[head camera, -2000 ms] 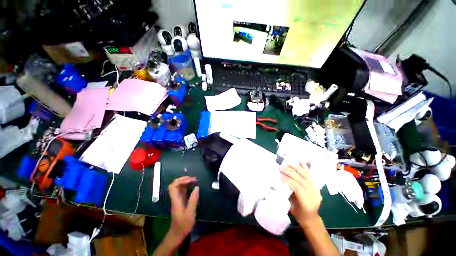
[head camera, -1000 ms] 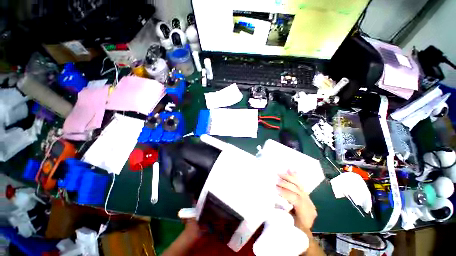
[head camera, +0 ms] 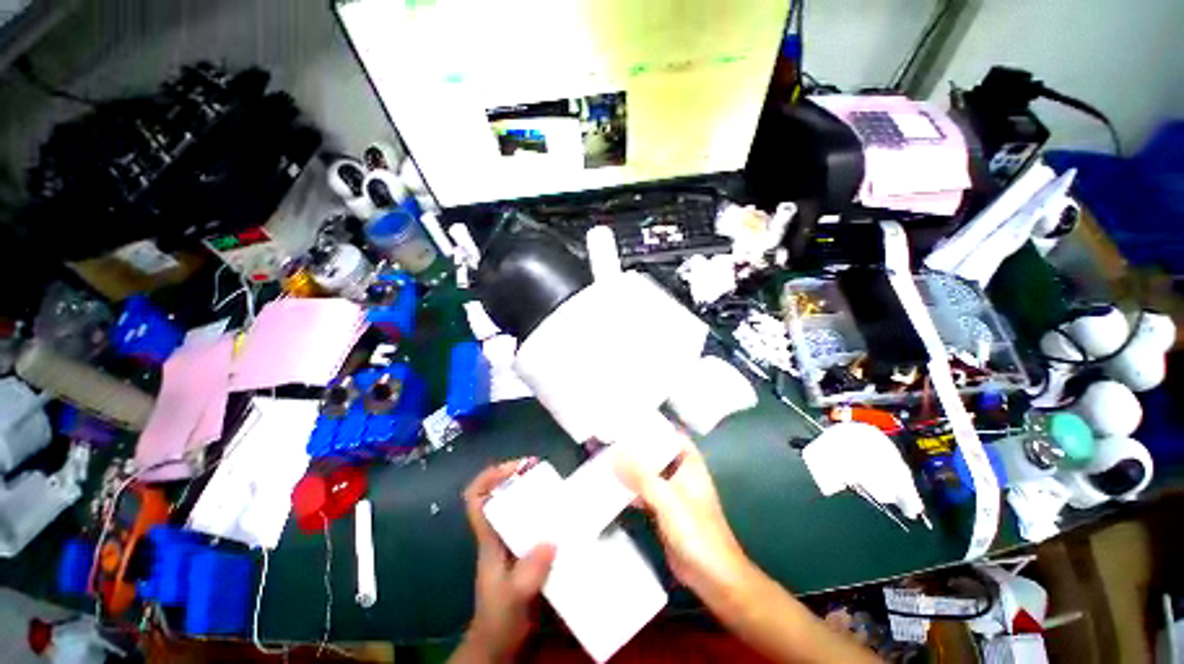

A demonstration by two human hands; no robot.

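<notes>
A white security camera (head camera: 610, 344) with a glossy black head (head camera: 530, 275) lies on the dark green mat, head towards the monitor. A white antenna (head camera: 603, 254) sticks up beside the head. A white angular mounting arm (head camera: 600, 586) is at the near end of the body, over the bench's front edge. My left hand (head camera: 504, 558) grips the arm's left side, thumb on top. My right hand (head camera: 682, 506) holds the arm on its right, near the body. Glare hides where the arm meets the body.
A monitor (head camera: 571, 91) and keyboard (head camera: 649, 227) stand behind. Blue blocks (head camera: 370, 413), a red round part (head camera: 329, 494) and a loose white bar (head camera: 365, 551) lie left. A parts organiser (head camera: 831, 337) with a label strip (head camera: 941, 376) and white camera heads (head camera: 1110, 405) are right.
The camera has turned and moved away from me, its black head now near the keyboard. Both hands now hold the arm at its near end. The view has shifted to the right.
</notes>
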